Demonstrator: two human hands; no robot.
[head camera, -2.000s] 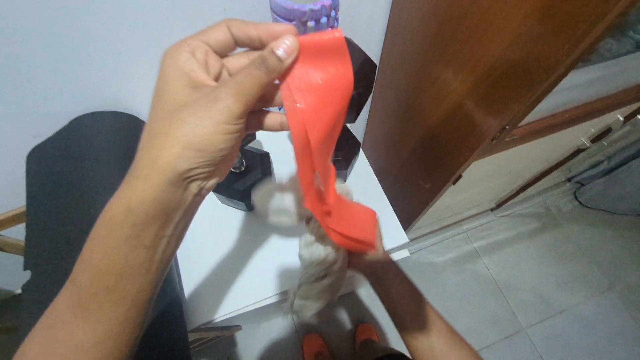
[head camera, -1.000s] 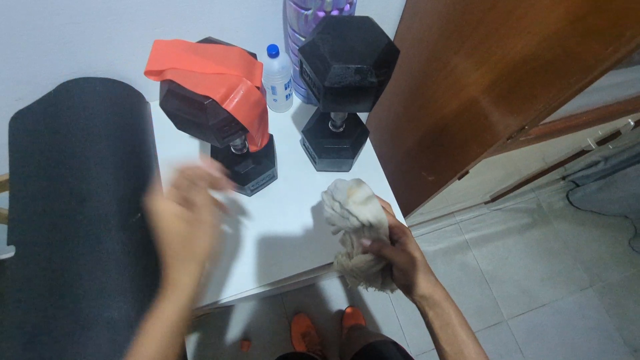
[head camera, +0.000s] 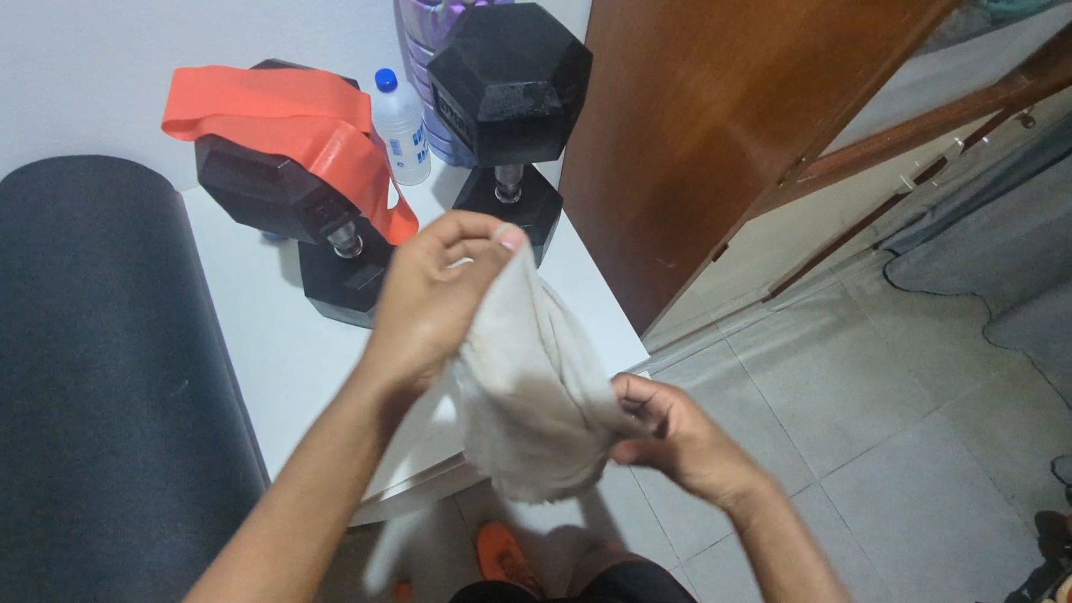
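A pale, crumpled cloth (head camera: 536, 394) hangs between my two hands, over the front edge of the white tabletop. My left hand (head camera: 448, 289) pinches its upper corner between thumb and fingers. At its lower right side, my right hand (head camera: 670, 435) grips the cloth. Beyond my left hand, an orange elastic band (head camera: 293, 109) lies draped over the upper head of a black hex dumbbell (head camera: 260, 188) that stands on end. A second black hex dumbbell (head camera: 511, 92) stands upright to its right.
A clear plastic bottle with a blue cap (head camera: 402, 130) and a purple ribbed cylinder (head camera: 444, 126) stand behind the dumbbells on the white table (head camera: 251, 285). A rolled black mat (head camera: 117, 360) is at the left. A brown wooden door (head camera: 703, 126) borders the right side.
The orange band, held up in my left hand earlier, now rests on the left dumbbell. My left hand has since taken hold of the cloth, which my right hand held bunched; it now hangs more spread out.
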